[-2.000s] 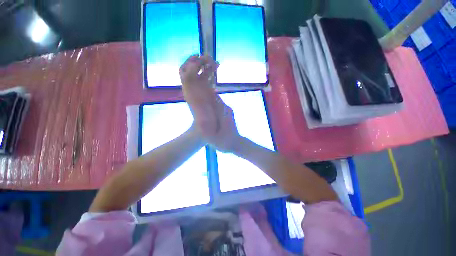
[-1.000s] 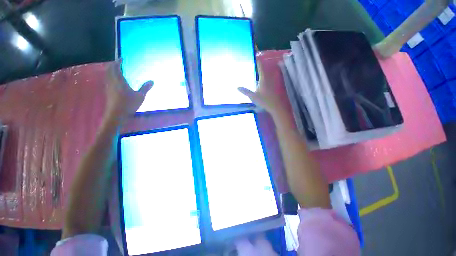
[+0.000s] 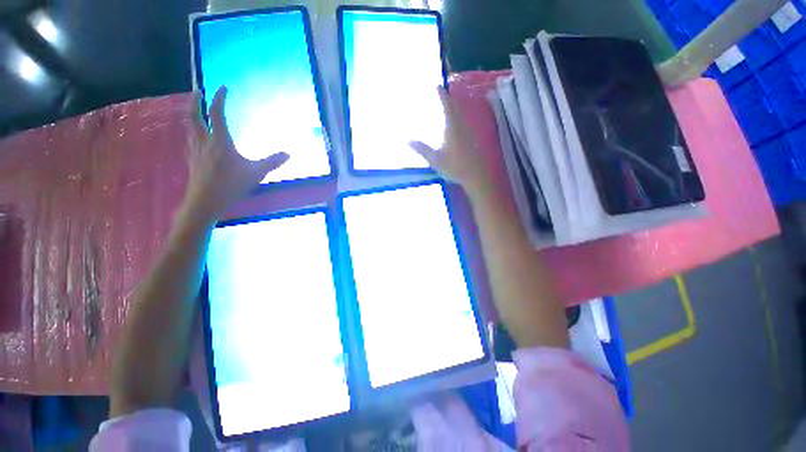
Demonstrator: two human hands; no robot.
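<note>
Several lit tablets lie in a two-by-two block. My left hand (image 3: 221, 161) is at the left edge of the far left tablet (image 3: 265, 97), fingers spread, thumb and index finger over its blue-white screen. My right hand (image 3: 452, 146) is at the right edge of the far right tablet (image 3: 393, 97), thumb over its lower right corner, other fingers along the edge. Neither hand visibly lifts a tablet; whether they grip is unclear. The near left tablet (image 3: 278, 322) and near right tablet (image 3: 414, 282) glow white, untouched.
A leaning stack of dark tablets (image 3: 627, 124) with white sheets stands at right on the pink film-covered bench (image 3: 115, 177). Blue bins (image 3: 751, 106) are beyond it at right. A blue bin with white papers (image 3: 605, 327) is below the bench edge. Dark green conveyor lies beyond the bench.
My hands have uncrossed and moved apart to the outer edges of the two far tablets. Since a second ago, my left index finger has come onto the screen and the far right screen has turned mostly white.
</note>
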